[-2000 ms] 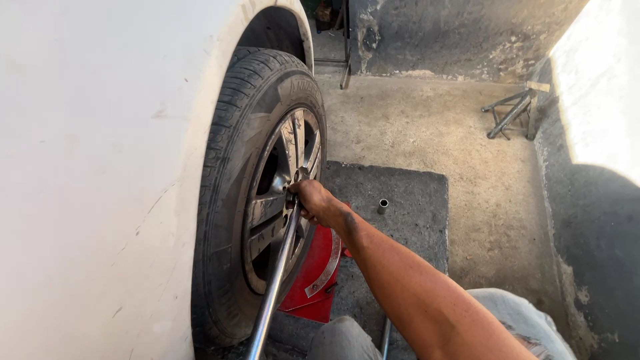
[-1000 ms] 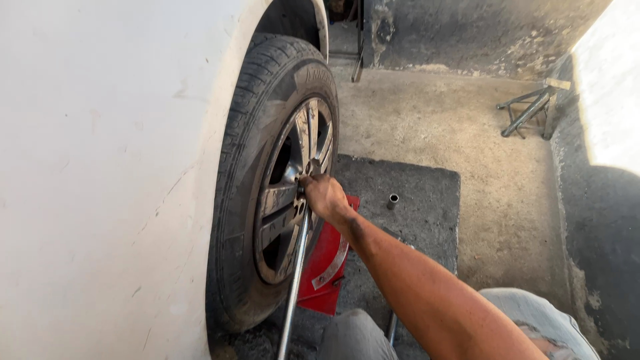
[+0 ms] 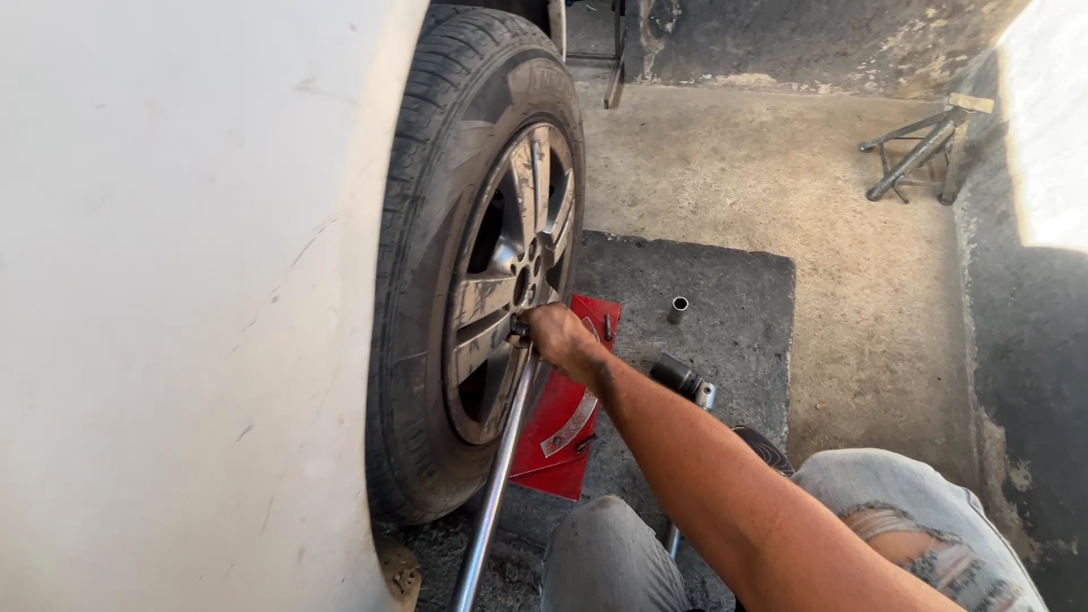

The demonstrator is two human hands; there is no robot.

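Note:
My right hand [image 3: 557,336] is closed around the head of a long chrome breaker bar [image 3: 497,480], where a socket [image 3: 518,328] meets a lug position low on the alloy wheel [image 3: 497,302]. The bar slants down toward the bottom edge. A black tire [image 3: 416,280] surrounds the wheel on a white car [image 3: 187,280]. My left hand is out of view, and the far end of the bar is cut off by the frame.
A red plate with a curved scale [image 3: 565,425] lies beside the tire. A loose socket [image 3: 677,311] stands on the dark slab [image 3: 731,280], near another tool with a black socket [image 3: 677,374]. A metal jack stand [image 3: 922,157] is by the right wall.
My right hand and the bar's head have moved from near the wheel's center to a lower lug position. The view has shifted, and the tool with the black socket shows more fully.

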